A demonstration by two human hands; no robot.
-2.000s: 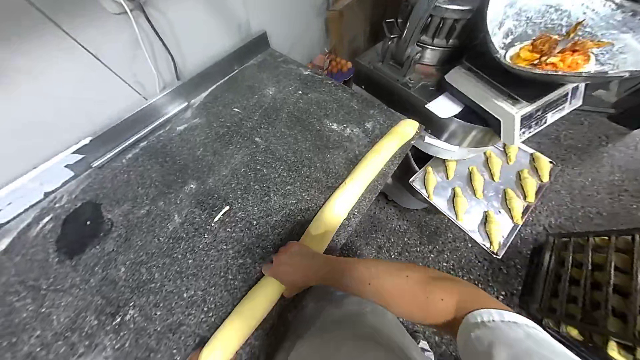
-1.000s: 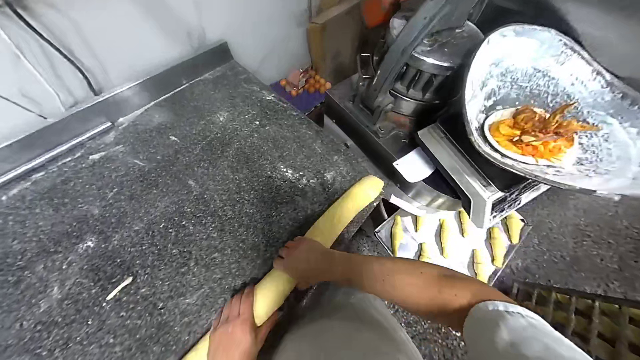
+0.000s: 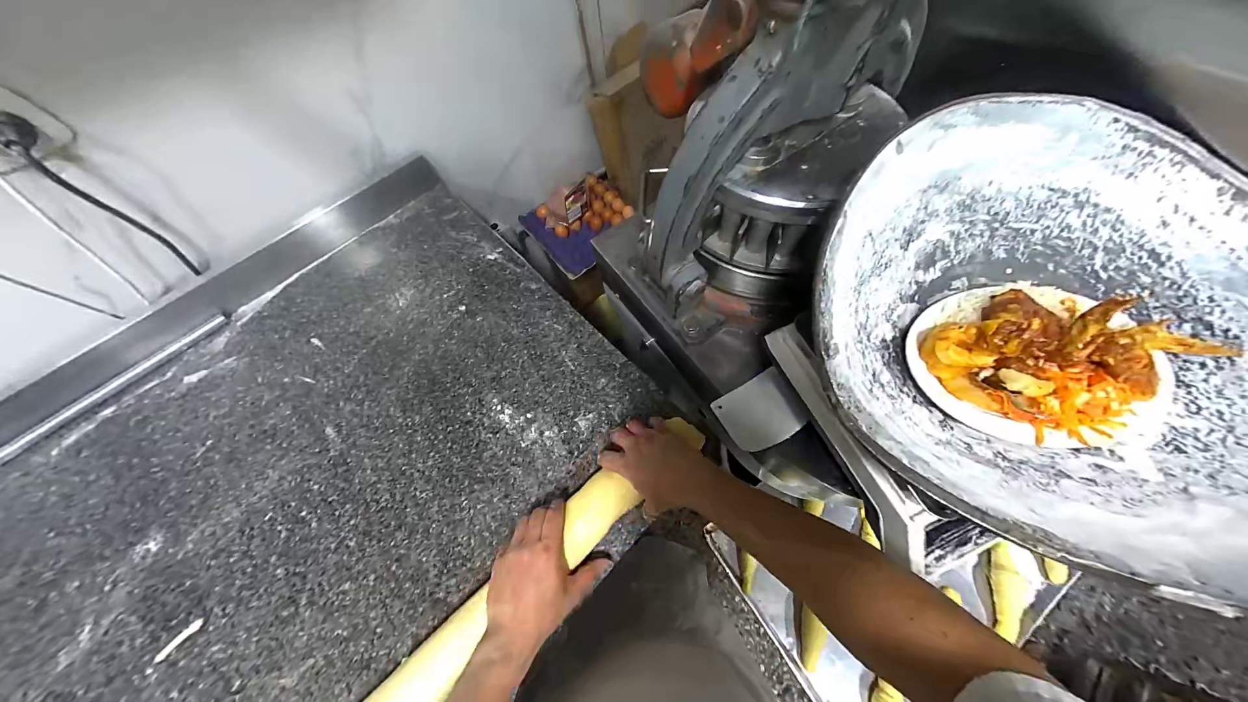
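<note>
A long, thick roll of pale yellow dough (image 3: 597, 509) lies along the near edge of a speckled dark stone worktop (image 3: 390, 390). Toward the middle of the roll, my left hand (image 3: 534, 575) rests on it with the thumb and fingers spread to either side. My right hand (image 3: 655, 464) curls over the roll close to its far end, which shows just past the fingers. The lower end of the roll runs out of view at the bottom. A small dough scrap (image 3: 178, 641) lies on the worktop at the lower left.
At the right, a large floured metal bowl (image 3: 985, 487) holds a plate of cooked food (image 3: 1053, 366). A dough mixer (image 3: 765, 219) stands behind the worktop's corner, beside eggs (image 3: 606, 207) on a purple tray. Below my right forearm is a metal tray (image 3: 775, 609) with shaped dough pieces.
My right hand has moved along the roll to near its far end. My left hand, barely in view two seconds ago, now lies on the roll. The view has swung right.
</note>
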